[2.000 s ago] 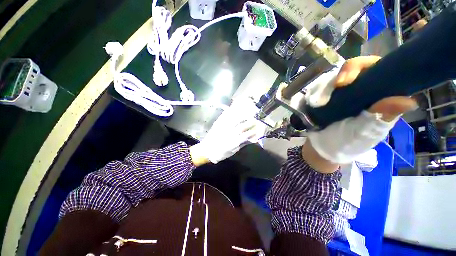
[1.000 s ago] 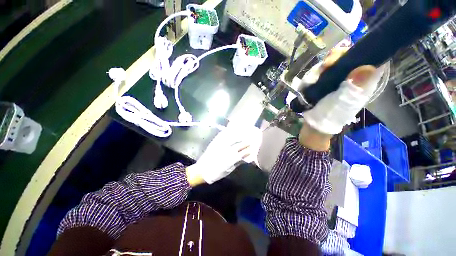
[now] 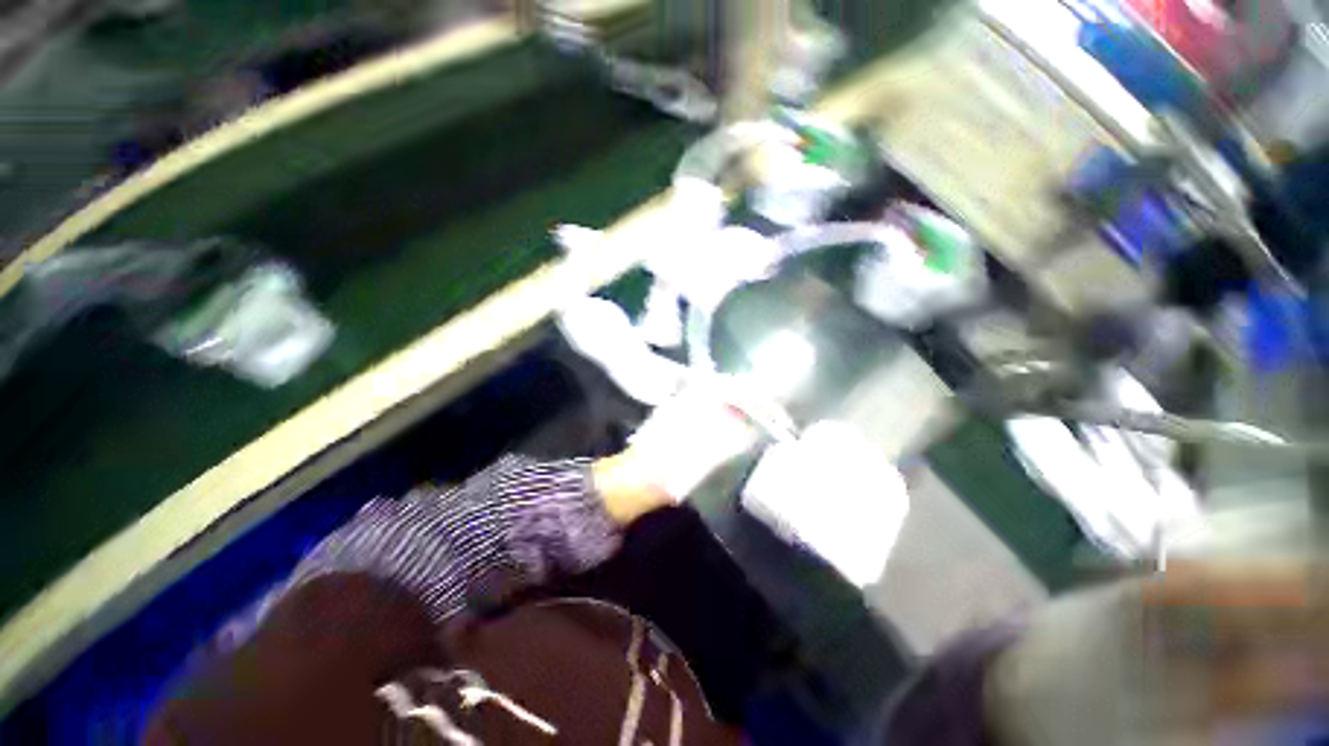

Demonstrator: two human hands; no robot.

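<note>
The view is badly blurred. A white power socket housing [image 3: 828, 503] lies on the dark bench in front of me, with its white cord reaching up and left. My left hand [image 3: 688, 449], in a white glove, is just left of the housing by the cord; its fingers are too blurred to tell its grip. A large pale smear at the lower right seems to be my right hand [image 3: 1195, 656], cut off by the edge; its grip and any tool in it cannot be made out.
Two open housings with green inside, one nearer [image 3: 921, 270] and one farther [image 3: 799, 172], stand at the back. Coiled white cords [image 3: 627, 343] lie by the conveyor's pale edge [image 3: 365, 391]. Another housing [image 3: 263, 328] is on the green belt. Grey pads [image 3: 947, 561] lie on the bench.
The view has swung, shifting the bench scene rightward. The white housing now shows beside my left hand, no longer covered. My right hand has left the work spot, and the dark screwdriver is no longer distinct.
</note>
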